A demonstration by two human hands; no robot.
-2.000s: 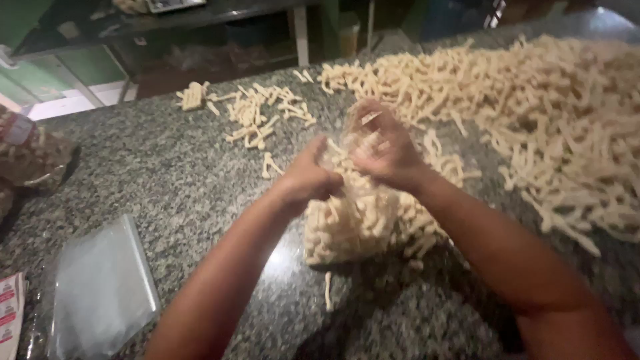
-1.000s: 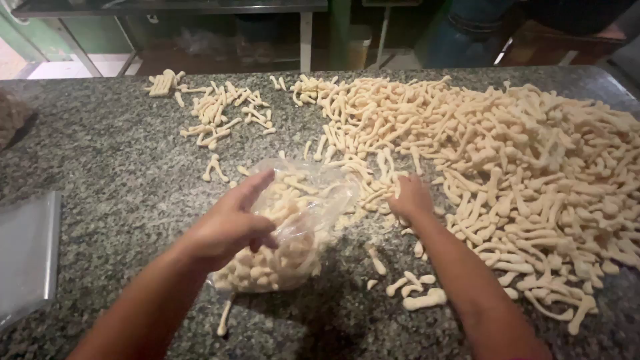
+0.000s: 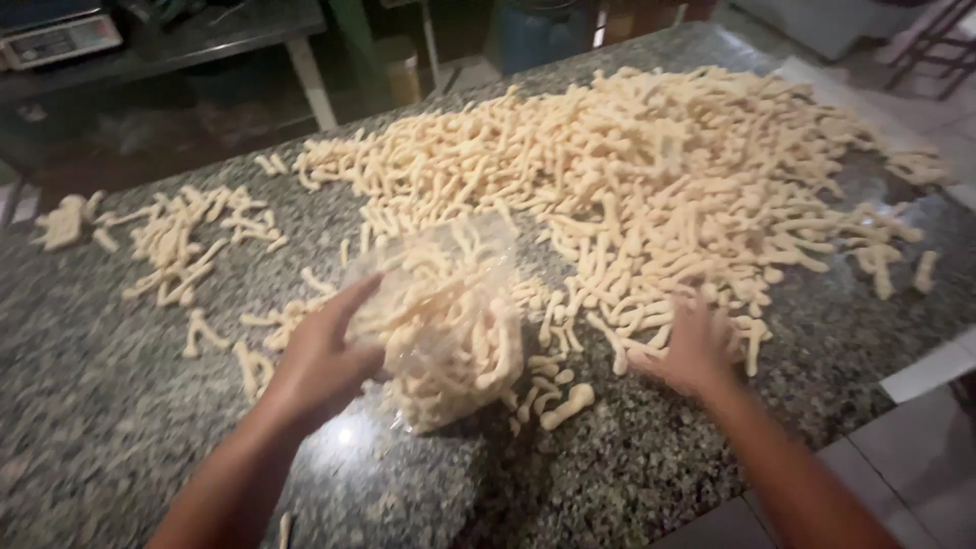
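Note:
A clear plastic bag (image 3: 450, 335) filled with pale, bone-shaped dough-like sticks lies on the speckled granite countertop. At its left side is my left hand (image 3: 328, 362), thumb and fingers apart, touching or very near the plastic. My right hand (image 3: 694, 347), somewhat blurred, reaches into the near edge of the large heap of the same sticks (image 3: 610, 168); its fingers are spread and partly hidden among them, so whether they grip any cannot be told. Between the bag and my right hand lie several loose sticks (image 3: 568, 404).
A smaller scatter of sticks (image 3: 179, 236) lies at the left of the granite countertop (image 3: 99, 404). Beyond the counter stand a dark table (image 3: 229, 46) with a scale (image 3: 65, 38) on it, and a blue barrel (image 3: 541, 38). Tiled floor (image 3: 900, 473) shows at the right.
The bag, gathered between both hands two seconds ago, now lies with its mouth toward the heap. My right hand has moved away from it to the heap. The view has swung right.

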